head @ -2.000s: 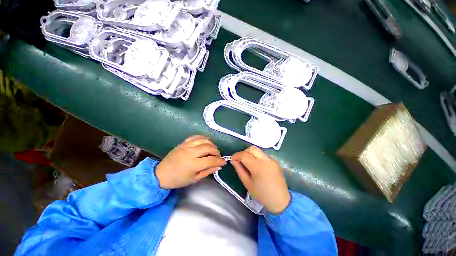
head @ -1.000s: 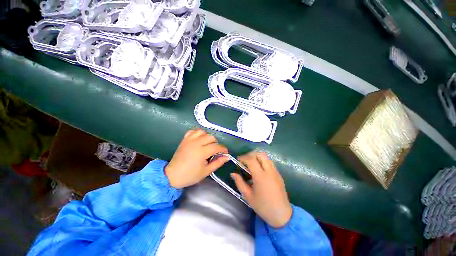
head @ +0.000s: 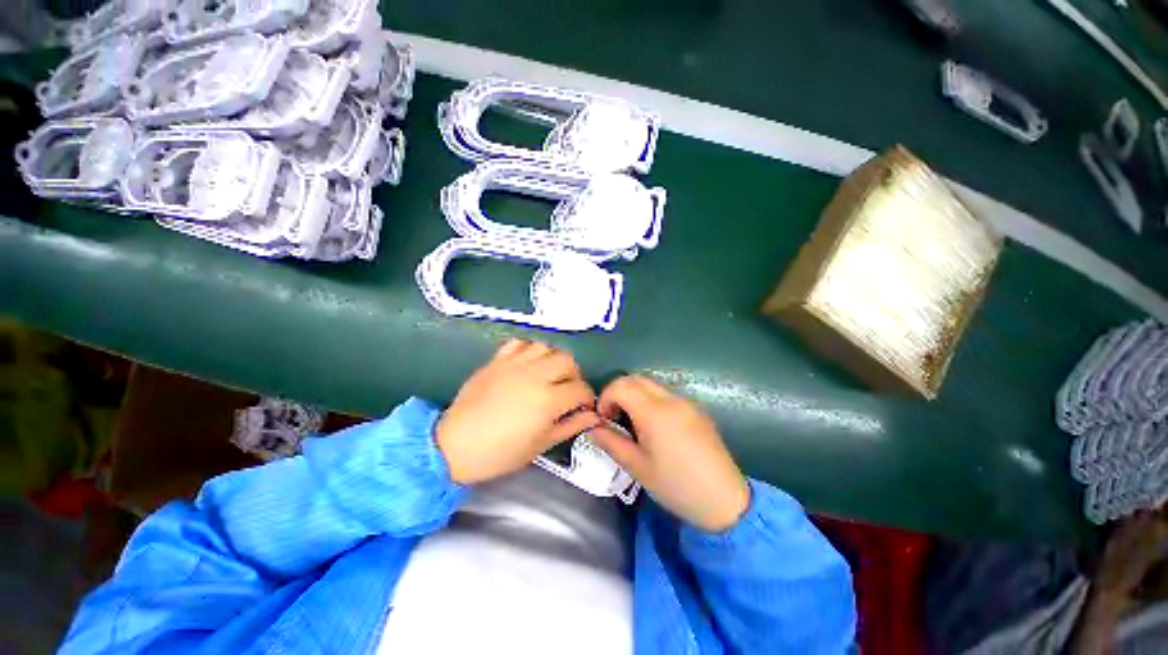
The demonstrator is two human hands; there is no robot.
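Note:
My left hand [head: 515, 410] and my right hand [head: 673, 450] are bare and close together at the bench's near edge. Both hold one white plastic frame [head: 598, 468]. Its solid round end shows below my fingers, near my right hand, and my left hand covers much of its loop. The fingertips meet over the frame; whether a thin part is pinched there cannot be told. Three short stacks of white frames lie ahead of my hands: a near one [head: 571, 293], a middle one [head: 607, 213] and a far one [head: 610, 132].
Large piles of frames [head: 205, 179] stand at left. An open brown carton [head: 884, 275] with packed pale contents is at right. More frames [head: 1114, 416] are stacked at far right. Loose frames [head: 994, 102] lie on the far belt. A carton [head: 167, 441] sits below the bench.
The view has turned, so the stacks and carton appear further left. The frame's round end now shows below my fingers, and my fingertips have come together over the frame.

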